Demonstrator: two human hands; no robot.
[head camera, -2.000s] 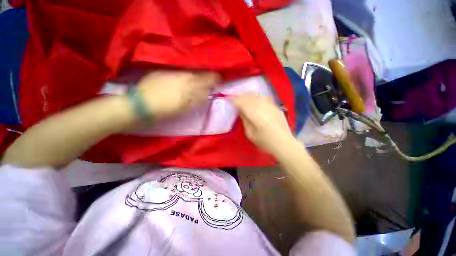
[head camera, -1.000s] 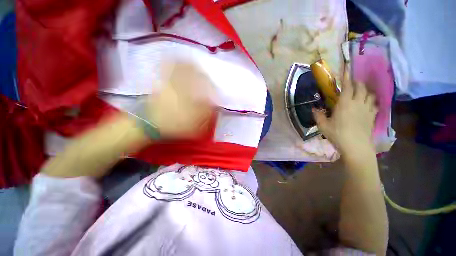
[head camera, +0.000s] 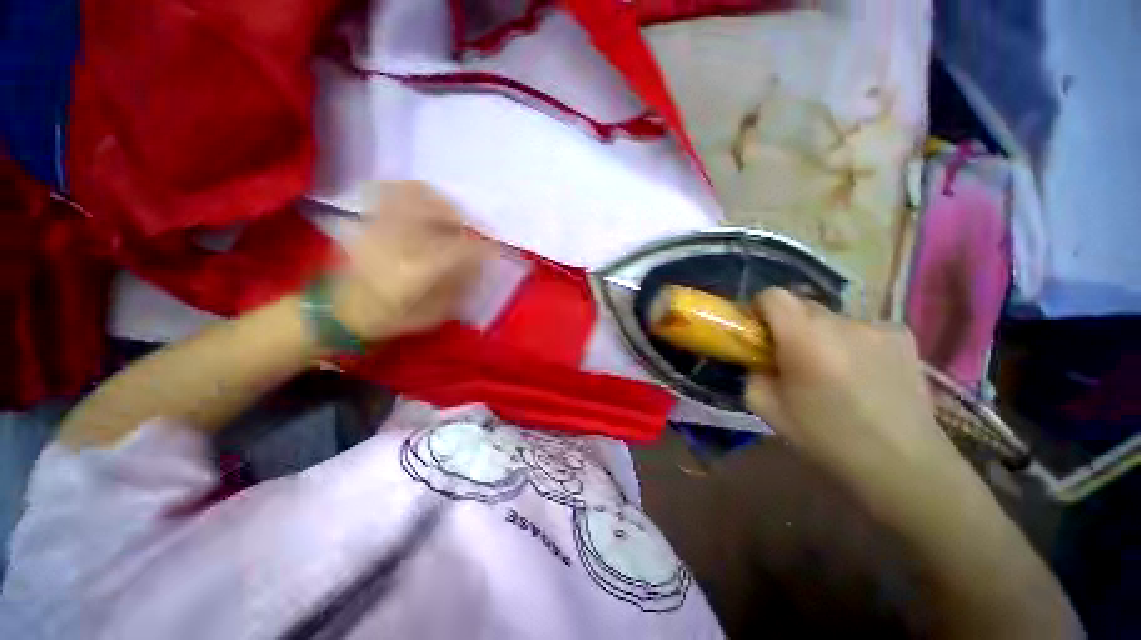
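The red-and-white garment (head camera: 538, 163) lies inner side up in front of me, with dark red seam edges crossing the white. My right hand (head camera: 826, 363) grips the wooden handle of the steam iron (head camera: 738, 269). The iron's tip points left and its soleplate lies over the right end of the garment's seam. My left hand (head camera: 413, 263), slightly blurred, is on the garment left of the iron, by the seam and a red flap. Its fingers look curled, but their contact with the cloth is hidden.
The stained beige cover (head camera: 801, 125) lies behind the iron. A pink iron rest (head camera: 961, 263) with a dark scorched centre is at the right. The cord (head camera: 1089, 475) runs off right. Crumpled red cloth (head camera: 50, 288) is at the far left, pale cloth (head camera: 1101, 163) at the far right.
My right hand has taken hold of the iron and brought it left, turned, onto the garment. Earlier the red outer cloth was opened back, showing the white inside. My left hand stays on the garment.
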